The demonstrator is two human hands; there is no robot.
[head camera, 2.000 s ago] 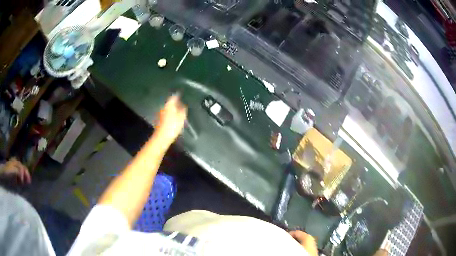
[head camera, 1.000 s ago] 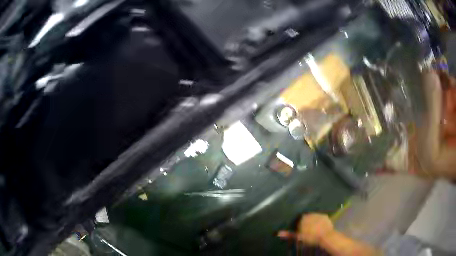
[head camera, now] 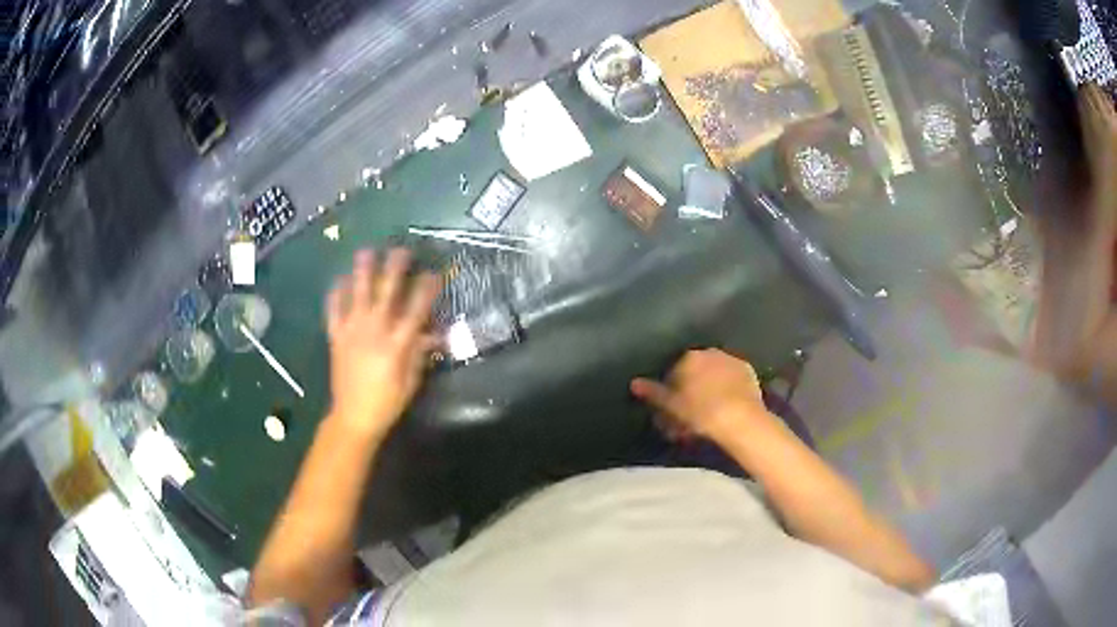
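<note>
A small black phone housing (head camera: 496, 336) with a white patch lies on the shiny dark green mat (head camera: 576, 416). My left hand (head camera: 382, 337) is spread, palm down and slightly blurred, over the mat just left of the housing, its thumb side close to it. A striped see-through patch lies behind the housing. My right hand (head camera: 710, 392) is right of it near the front edge, one finger out and the others curled, with nothing visible in it. Silver tweezers (head camera: 472, 238) and a dark plate with pale print (head camera: 497, 200) lie farther back.
White paper (head camera: 543, 132), a brown-and-white block (head camera: 635, 196) and a squat white bottle (head camera: 619, 76) are at the back. Right are a dark wand (head camera: 808, 260), brown board (head camera: 723, 61) and metal-wool dish (head camera: 818, 175). Left are clear dishes (head camera: 243, 321) and a white stick (head camera: 272, 360). Another person's arm (head camera: 1084, 245) is far right.
The camera view has swung and now faces the mat more closely. Both my hands are now over the bench area, the left spread beside the housing. The fan and blue stool are out of view.
</note>
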